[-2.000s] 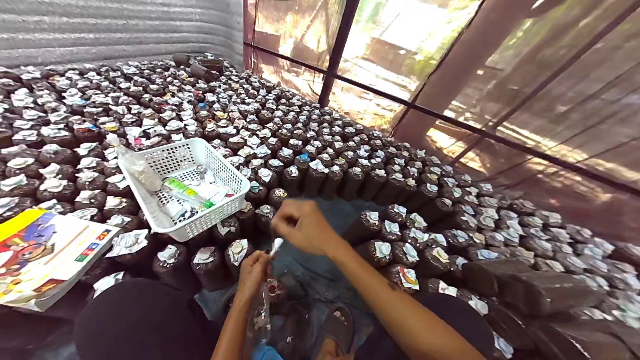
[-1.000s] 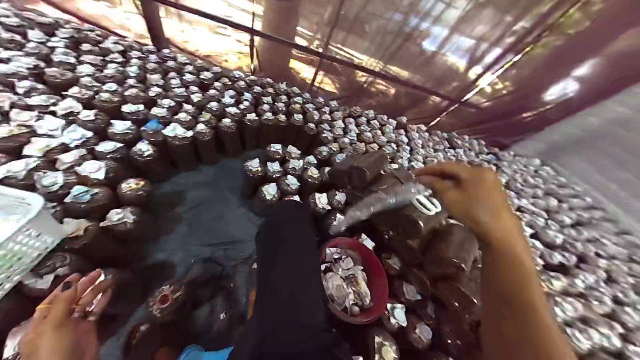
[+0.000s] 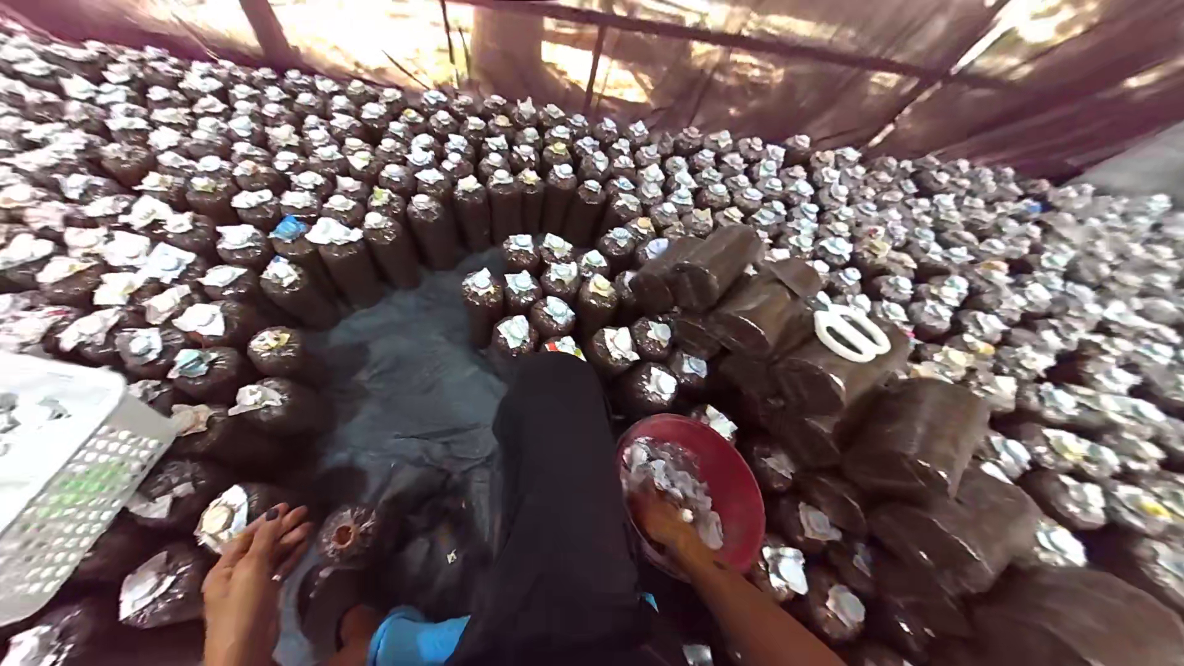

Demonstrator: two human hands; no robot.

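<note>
My right hand (image 3: 661,520) reaches into a red plastic bowl (image 3: 747,490) that holds crumpled pieces of paper (image 3: 680,472); its fingertips are hidden among them. At the lower left my left hand (image 3: 254,564) lies with fingers loosely spread beside a paper-topped dark bag (image 3: 225,518); whether it holds anything small cannot be told. Just right of it stands a dark plastic substrate bag (image 3: 347,535) with an uncovered round opening at its top. White rings (image 3: 851,334) rest on bags lying on their sides, up and to the right of the bowl.
Upright bags with paper-covered tops (image 3: 435,222) crowd around me. Bags on their sides (image 3: 916,435) are piled at the right. A white perforated basket (image 3: 111,462) stands at the left edge. Dark sheeting (image 3: 407,370) covers the ground, and a mesh wall (image 3: 740,74) rises behind.
My right hand has moved from near the white rings and a clear plastic bag down into the red bowl. The view swung right after the first frame.
</note>
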